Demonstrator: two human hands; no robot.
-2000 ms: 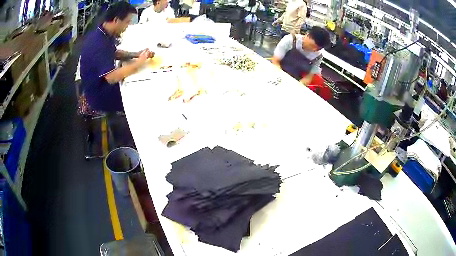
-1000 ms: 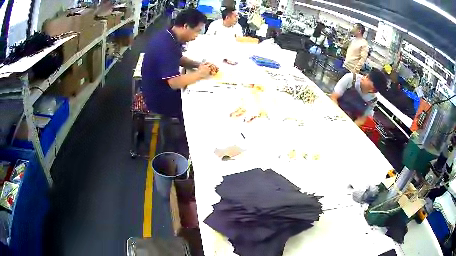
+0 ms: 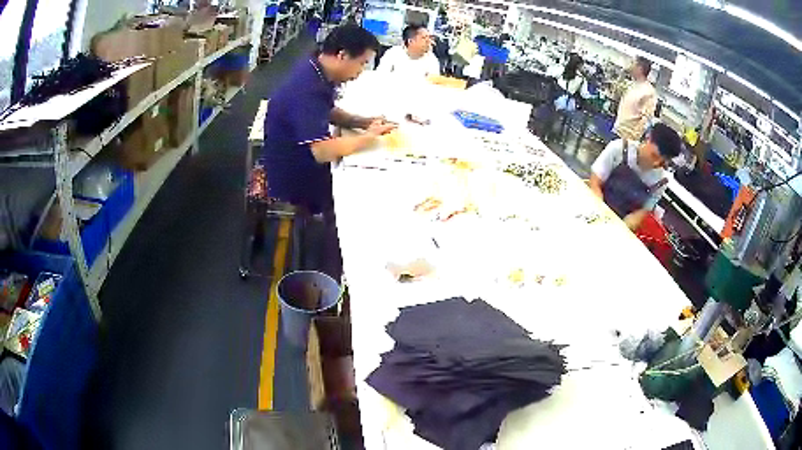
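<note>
Neither of my hands is in the picture. A fanned stack of black cut pieces (image 3: 466,369) with ragged edges lies nearest in front of me on the long white table (image 3: 607,400). Behind it lie a small brown-grey piece (image 3: 411,270) and a thin dark stick-like thing (image 3: 435,243). A crumpled clear plastic bag (image 3: 643,344) lies to the right, beside the green machine base (image 3: 677,373). A small black piece (image 3: 696,409) lies by the base.
People work at the table's left side (image 3: 303,132), far end (image 3: 410,60) and right side (image 3: 629,176); another stands behind (image 3: 637,101). A grey bin (image 3: 309,294) stands left of the table, by a yellow floor line (image 3: 271,352). Shelves (image 3: 132,145) line the left.
The view has swung left, so the table and stack sit further right and more shelving shows. The large black panel at the lower right has nearly left the picture.
</note>
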